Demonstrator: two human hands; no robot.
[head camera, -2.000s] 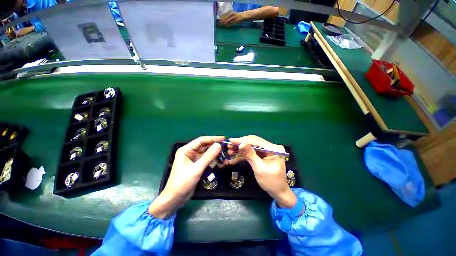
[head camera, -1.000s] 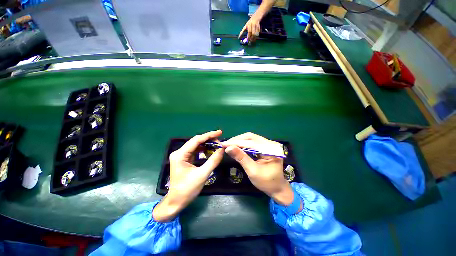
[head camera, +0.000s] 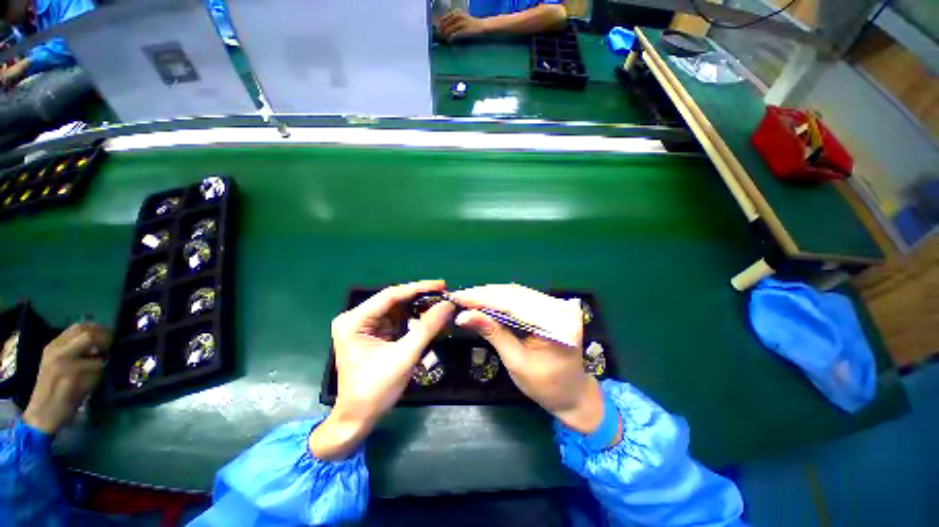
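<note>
My left hand (head camera: 376, 355) holds a small dark round module (head camera: 428, 303) between thumb and fingers, above the black compartment tray (head camera: 338, 383) in front of me. My right hand (head camera: 530, 345) holds thin metal tweezers (head camera: 515, 323), their tip at the left fingertips beside the module. A blue band (head camera: 610, 419) is on my right wrist. Round modules (head camera: 484, 363) with small pale tabs lie in the tray's front pockets. My hands hide much of the tray's back row.
A second tray of modules (head camera: 229, 340) stands at left. Another person's hand (head camera: 72, 376) is beside it, near a dark box (head camera: 29, 350). A tray with yellow parts (head camera: 51, 180) lies farther left. Another person's arm (head camera: 505, 21) is opposite. A red basket (head camera: 803, 146) and blue cloth (head camera: 813, 340) are at right.
Another person's hand has appeared at the left, and the white scrap no longer shows. A tray with yellow parts now lies at the upper left. The arm opposite has shifted. My hands stay together over the tray.
</note>
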